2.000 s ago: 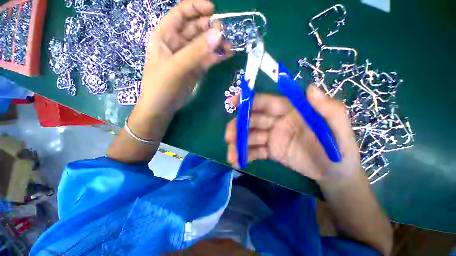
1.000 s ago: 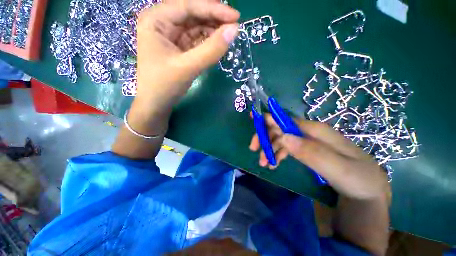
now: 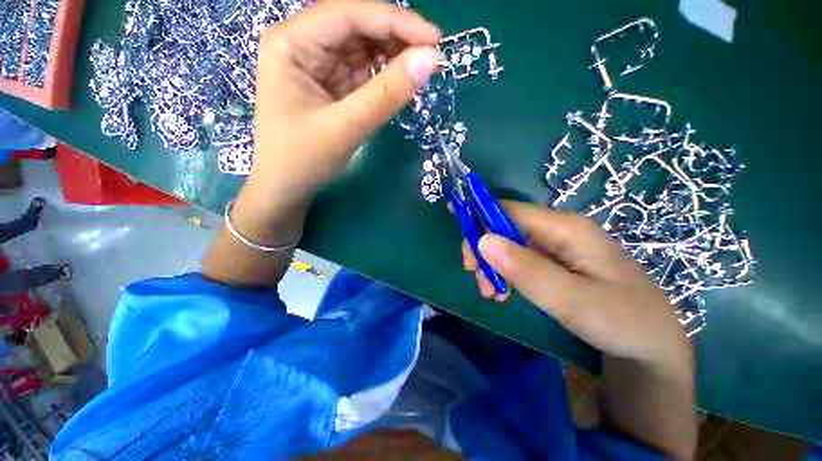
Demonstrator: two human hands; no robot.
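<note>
My left hand (image 3: 329, 99), with a bracelet at the wrist, pinches a silver part frame (image 3: 469, 52) between thumb and forefinger above the green bench. My right hand (image 3: 577, 270) holds the blue-handled nippers (image 3: 487, 216). Their handles are nearly together and the jaws point up-left at the lower part of the frame. Whether the jaws touch it is blurred. Small cut-off parts (image 3: 432, 184) lie on the bench left of the jaws. My left fingers hide part of the frame.
A dense heap of silver frames (image 3: 176, 81) lies beyond my left wrist. Tangled empty runners (image 3: 667, 198) lie right of the nippers. A salmon-red parts tray (image 3: 61, 54) is at the upper left, a white slip (image 3: 708, 16) at the upper right, and a red bin (image 3: 108, 183) below the bench edge.
Compared with a second ago, the nippers' handles have closed together and my right fingers have tightened. Earlier, the nippers were wide open and higher. My left hand has shifted slightly right since one second ago.
</note>
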